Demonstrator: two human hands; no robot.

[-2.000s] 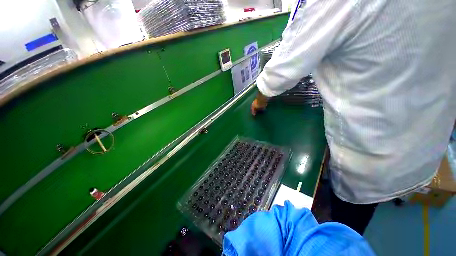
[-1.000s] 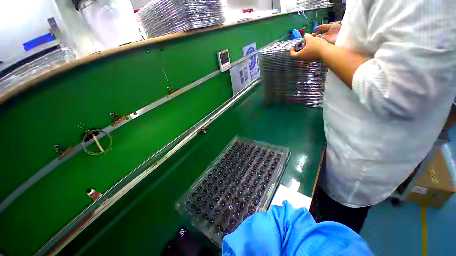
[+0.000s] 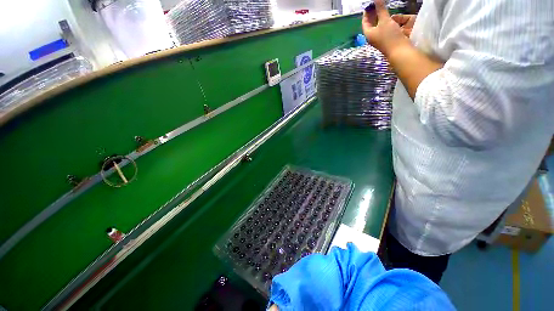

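The clear blister tray (image 3: 285, 222) lies on the dark-green bench in front of me, its pockets filled with rows of dark round parts. My blue sleeve (image 3: 358, 282) covers its near right corner. A small bit of skin shows at the sleeve's left edge at the bottom rim, but my hands are otherwise out of the picture. A dark object with a small shiny spot (image 3: 223, 280) sits at the bottom edge, left of the tray; it is too dark to tell what it is.
A person in white (image 3: 474, 140) stands at the right, holding a small dark thing. Stacked blister trays (image 3: 355, 91) stand on the bench beside them. A white card (image 3: 355, 239) lies by the tray's right edge. The green panel (image 3: 200, 143) holds clips, a wire ring and sheets.
The person in white has drawn back from the bench, uncovering the stacked trays, and raised their hands with a small dark thing. The blister tray has not moved.
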